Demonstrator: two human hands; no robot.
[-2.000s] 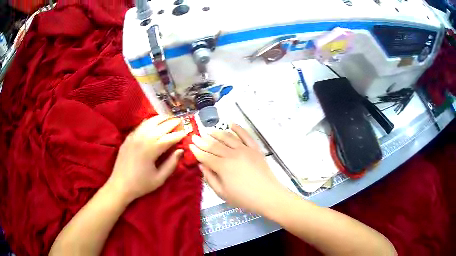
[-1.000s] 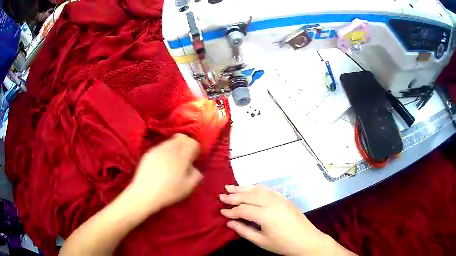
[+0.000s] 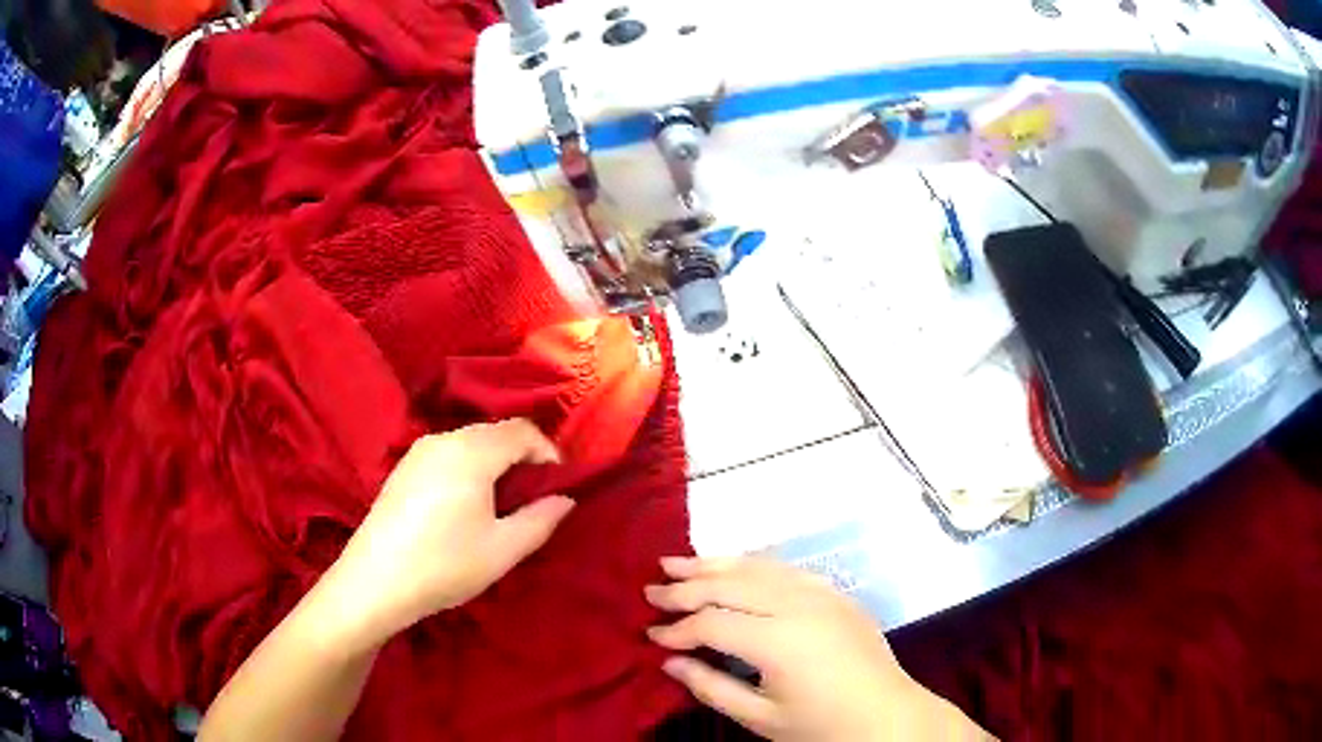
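Note:
Deep red fabric (image 3: 276,363) lies in a large crumpled heap left of the white sewing machine (image 3: 812,116). A finely ridged smocked panel (image 3: 421,261) shows in it. The fabric's puckered right edge (image 3: 670,449) runs from under the presser foot (image 3: 638,312) towards me, lit orange near the needle. My left hand (image 3: 450,529) rests on the fabric below the lit part, thumb and fingers apart. My right hand (image 3: 783,645) lies lower right, fingers spread, fingertips on the fabric's edge. Its thumb is not clearly visible.
On the bed lie white paper sheets (image 3: 906,377), a pen (image 3: 953,239), a black rectangle (image 3: 1076,355) on an orange-red looped item, and a thin black tool (image 3: 1160,326). Ruler markings (image 3: 1232,363) run along the front edge. More red fabric (image 3: 1160,594) is below the table.
Both hands have moved from beside the presser foot towards me, the right one to the lower fabric edge. The left thumb and fingers have parted since a second ago. The machine appears further right.

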